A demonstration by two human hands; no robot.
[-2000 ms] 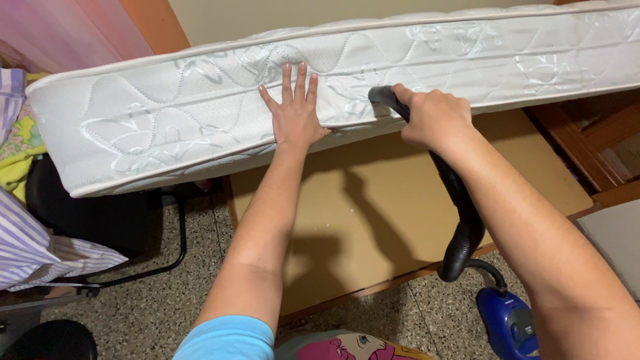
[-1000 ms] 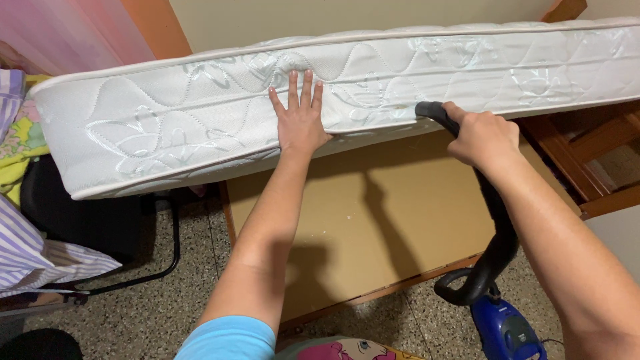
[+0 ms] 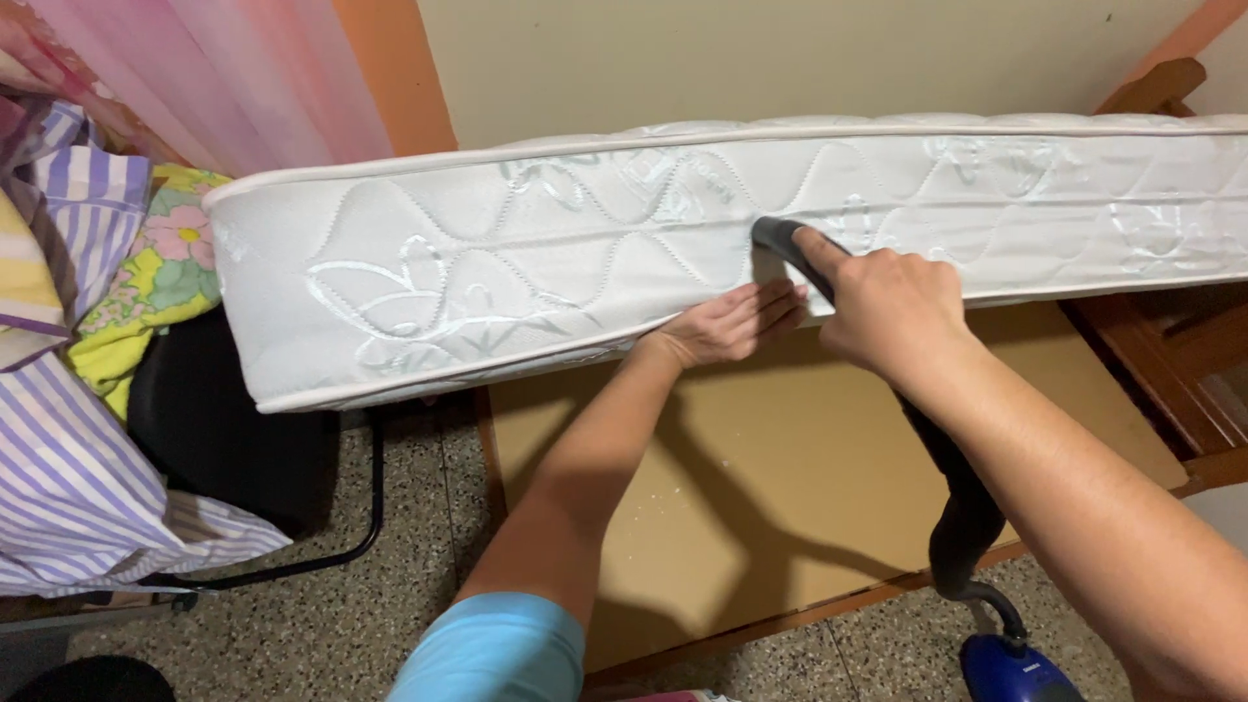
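A white quilted mattress (image 3: 546, 244) stands on its long edge, its narrow side facing me. My right hand (image 3: 897, 307) grips the black handle of a vacuum cleaner hose (image 3: 795, 249), whose end touches the mattress side near its middle. Just below that end, my left hand (image 3: 731, 327) rests on the lower border of the mattress, fingers pointing right. From my right hand the black hose (image 3: 965, 536) runs down to a blue vacuum cleaner (image 3: 1019, 673), partly cut off at the bottom edge.
Beneath the mattress lies a tan bed base board (image 3: 702, 487) with small white specks. A wooden bed frame (image 3: 1185, 361) is at right. At left, a black chair (image 3: 234, 429) holds striped and floral cloths (image 3: 88, 468). A pink curtain (image 3: 234, 78) hangs behind; speckled floor (image 3: 390, 614) shows below.
My left hand has gone from flat on the mattress side, fingers up, to its lower border. The hose end has moved up from near that border onto the mattress side.
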